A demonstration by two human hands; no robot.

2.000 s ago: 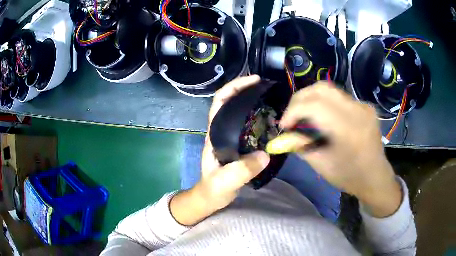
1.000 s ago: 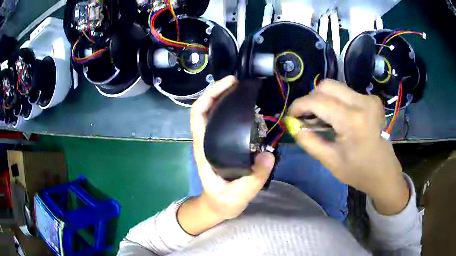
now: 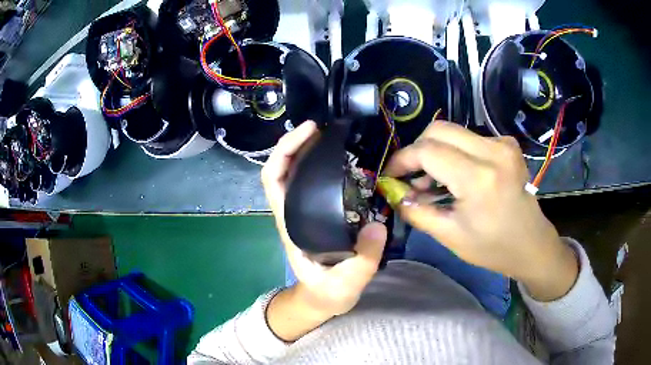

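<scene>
My left hand (image 3: 321,271) holds a glossy black front shell (image 3: 315,196) with its open side facing right. A circuit board (image 3: 357,189) shows inside it. My right hand (image 3: 464,196) is at the shell's opening, fingers pinched, with a yellow patch (image 3: 395,192) at the fingertips and a thin dark and metallic thing beside it. What exactly the fingertips grip is blurred. A wire harness (image 3: 387,146) runs from the camera housing (image 3: 421,78) behind down to the board. Whether its plug sits in a socket cannot be told.
More black-and-white housings stand on the dark green bench (image 3: 235,189): one at the right (image 3: 553,128) with loose wire leads, several at the left. Two shells with boards (image 3: 121,50) rest at the upper left. A blue stool (image 3: 153,314) and a carton (image 3: 78,264) are at the lower left.
The shell turned so its open side faces right and moved slightly left. My right hand drew back from the shell, then came in to its opening again. Wires now show between housing and board.
</scene>
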